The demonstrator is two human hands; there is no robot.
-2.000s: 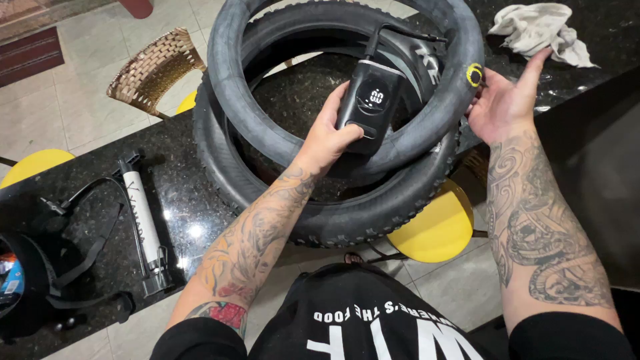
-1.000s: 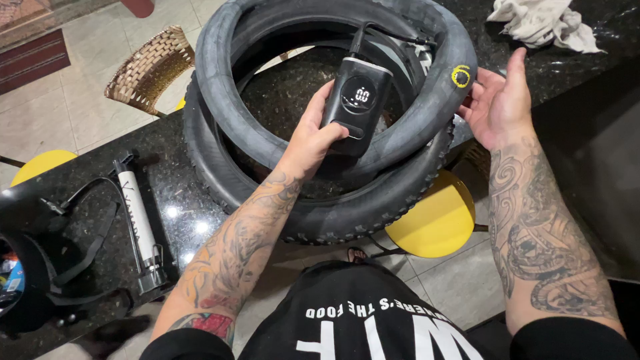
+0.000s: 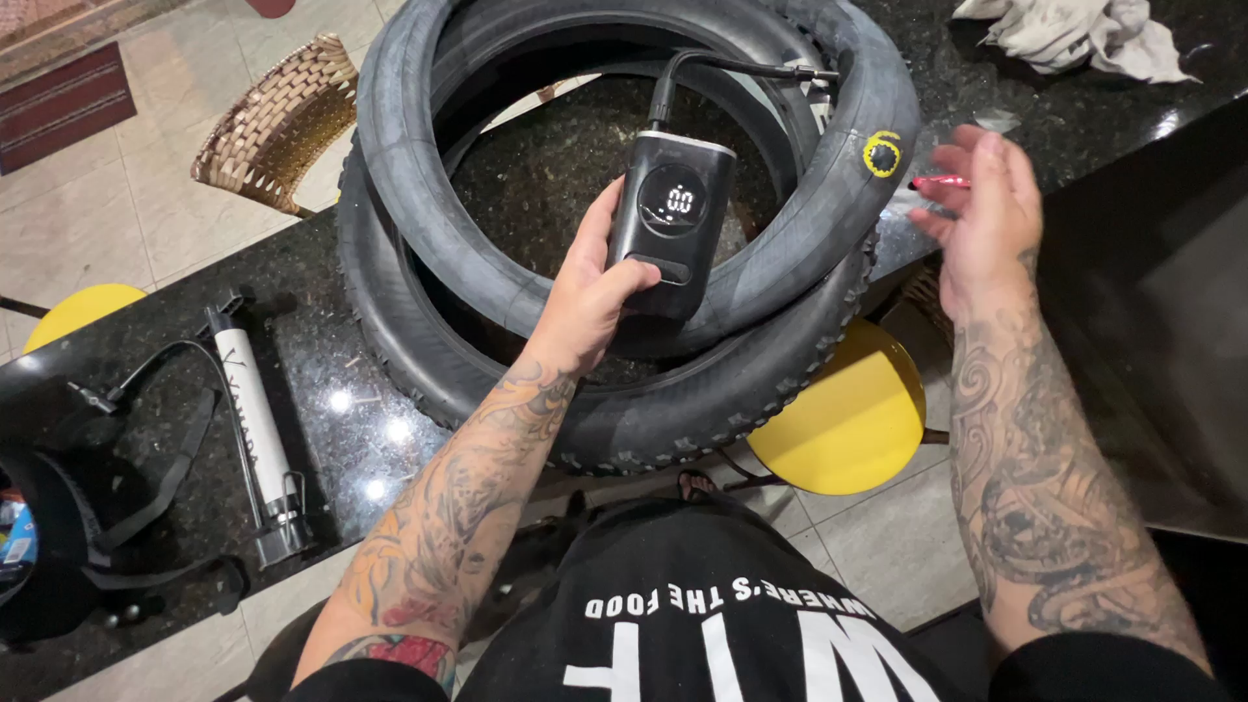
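My left hand (image 3: 595,278) grips a black portable electric air pump (image 3: 675,229), thumb on its button; the lit display reads 0.0. From its top, a black hose (image 3: 702,58) runs right to the inner side of a grey rubber inner tube (image 3: 405,146). The tube bears a round patch (image 3: 884,154) ringed in yellow and lies on a black knobby bicycle tire (image 3: 458,380). Right of the tube is my right hand (image 3: 990,210), off the tube, fingers partly spread. A small red object (image 3: 944,181) shows by its fingers; whether they hold it is unclear.
On the dark stone counter (image 3: 361,429) are a white hand pump (image 3: 255,419) with a hose, a black bag (image 3: 58,546) with straps at lower left, and a white cloth (image 3: 1082,34) at upper right. Around it stand a woven chair (image 3: 283,117) and yellow seats (image 3: 843,414).
My right hand has moved away from the patched side of the tube. The red object now shows beside its fingers. My left hand keeps its grip on the electric pump.
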